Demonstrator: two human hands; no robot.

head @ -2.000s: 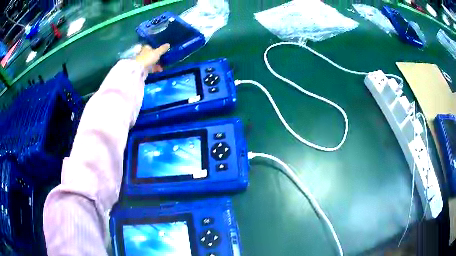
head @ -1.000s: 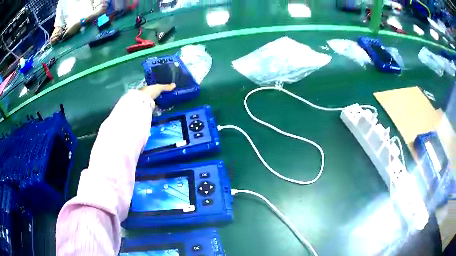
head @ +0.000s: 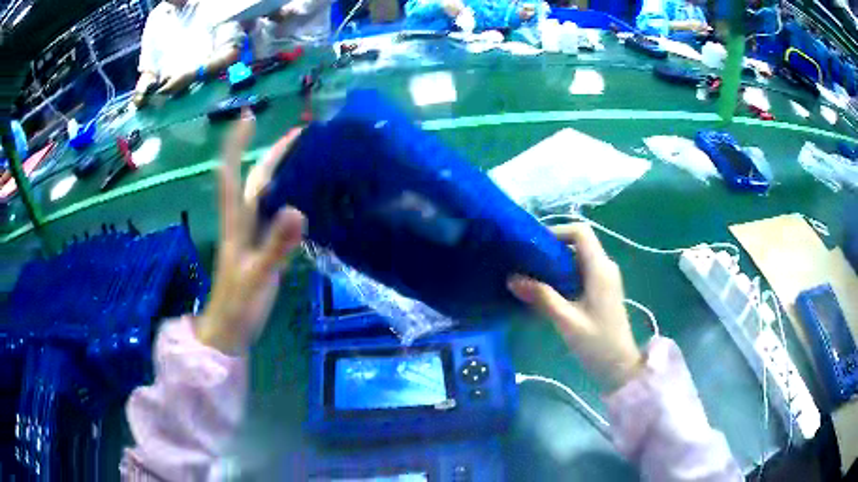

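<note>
A blue scan tool (head: 423, 212), blurred and tilted, is lifted above the bench with its dark face towards me. My right hand (head: 588, 306) grips its right end. My left hand (head: 249, 245) is at its left end with fingers spread and blurred; I cannot tell if it grips. A crinkled clear bag (head: 390, 301) shows under the unit. Below lies a scan tool with a lit blue screen (head: 390, 380) and a white cable (head: 564, 391) at its right side. Another lit unit is partly hidden behind the lifted one, and a third is cut off at the bottom edge.
Packed blue units (head: 103, 292) stand at left. A clear bag (head: 574, 168) and a smaller blue unit (head: 732, 161) lie at the far side. A power strip (head: 748, 334), tan sheet (head: 786, 245) and blue unit (head: 828, 339) are at right. People work across the bench.
The far scan tool, flat on the bench under my left hand before, is now lifted and nearer. My right hand has come into view on its right end. The view has tipped up, showing more people.
</note>
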